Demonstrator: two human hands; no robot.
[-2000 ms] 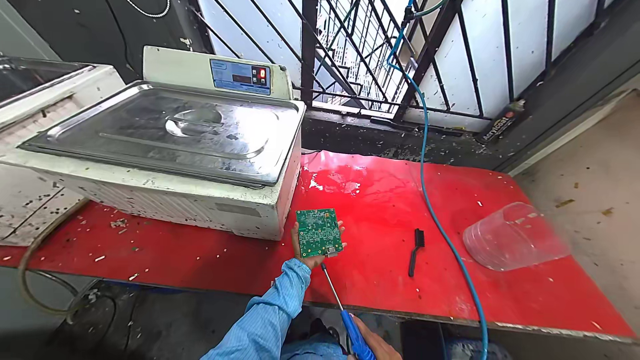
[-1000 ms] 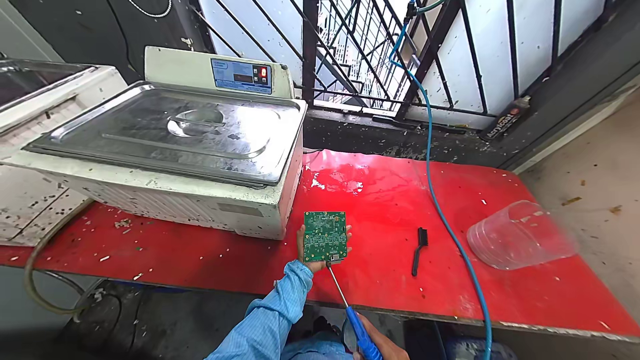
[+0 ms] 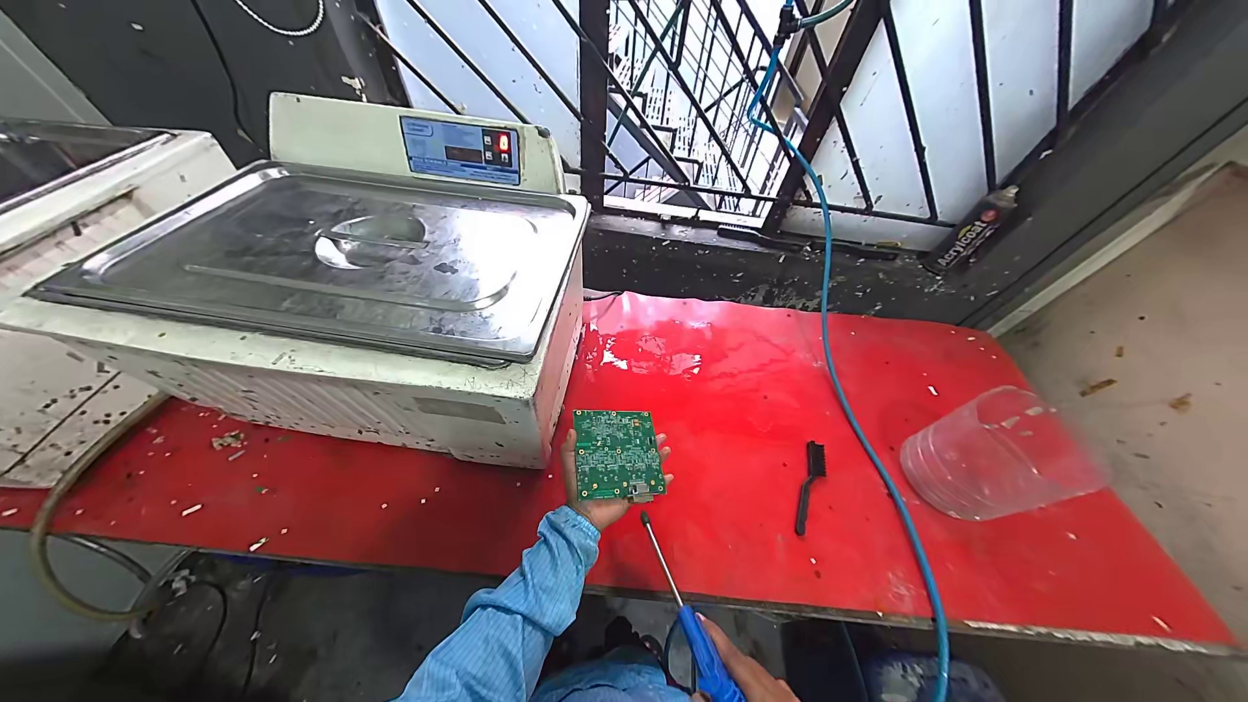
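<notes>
A green printed circuit board lies across the palm of my left hand, whose fingertips show at the board's right edge. Metal connectors stand at the board's lower right corner. My right hand, at the bottom edge of the view, holds a tool with a blue handle and a thin metal shaft. The tool's dark tip is just below the board and apart from it. A black brush lies on the red tabletop, to the right of the board.
A white bath-type machine with a steel lid stands at left, beside another unit. A blue hose hangs across the table. A clear plastic container lies at right. A black spray can rests by the barred window.
The tool's tip has come away from the board's lower edge, where it was in both earlier frames. The board remains on my left hand.
</notes>
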